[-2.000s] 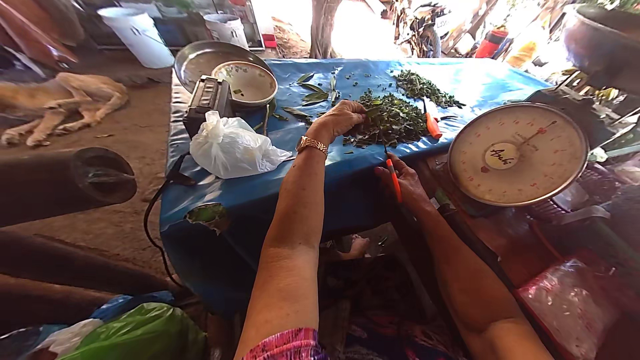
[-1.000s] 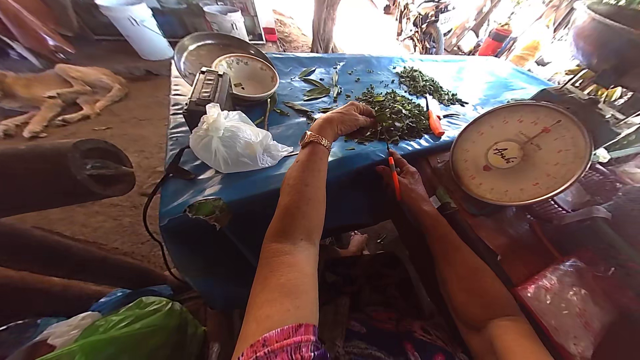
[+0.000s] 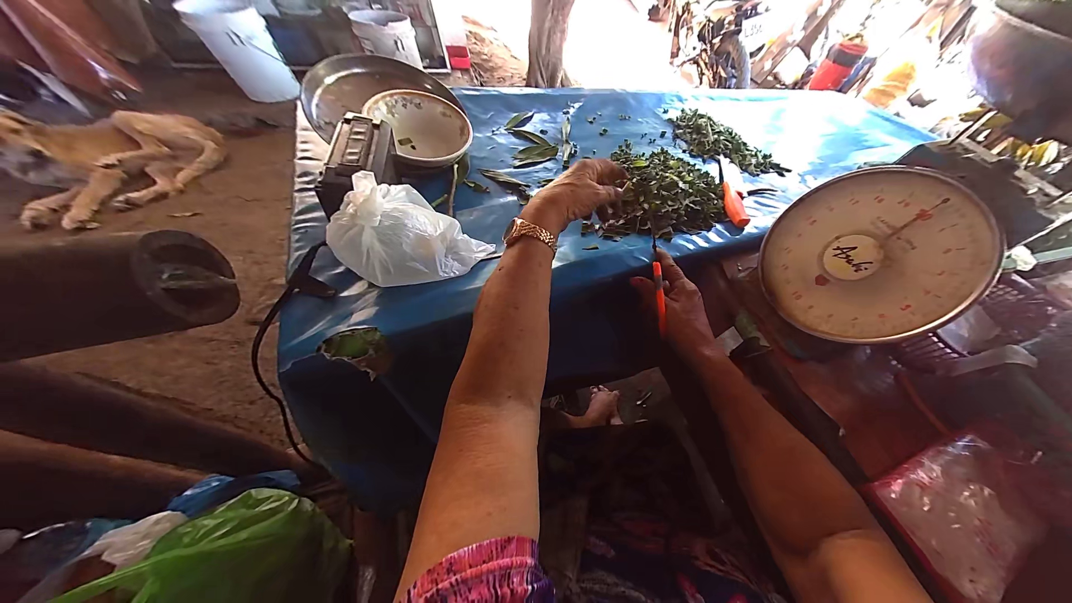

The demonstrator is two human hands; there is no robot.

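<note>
My left hand [image 3: 582, 194], with a gold-coloured wristwatch or bracelet [image 3: 530, 235] at its wrist, rests its fingers at the left side of a pile of chopped green leaves [image 3: 674, 194]. Whether leaves are pinched in them is hidden. My right hand [image 3: 680, 301] is closed around the orange handle [image 3: 659, 293] of a knife at the table's front edge, its dark blade pointing into the pile. A second orange-handled tool [image 3: 734, 206] lies right of the pile. Behind it is another heap of chopped leaves [image 3: 720, 141]. Whole leaves [image 3: 532, 149] lie behind my left hand.
On the blue-covered table [image 3: 385, 314] stand a tied white plastic bag [image 3: 398, 234], a radio-like box [image 3: 356, 159], a bowl [image 3: 419, 126] and a metal pan [image 3: 335, 79]. A dial scale [image 3: 879, 280] is close on the right. A dog [image 3: 126, 159] lies on the ground at left.
</note>
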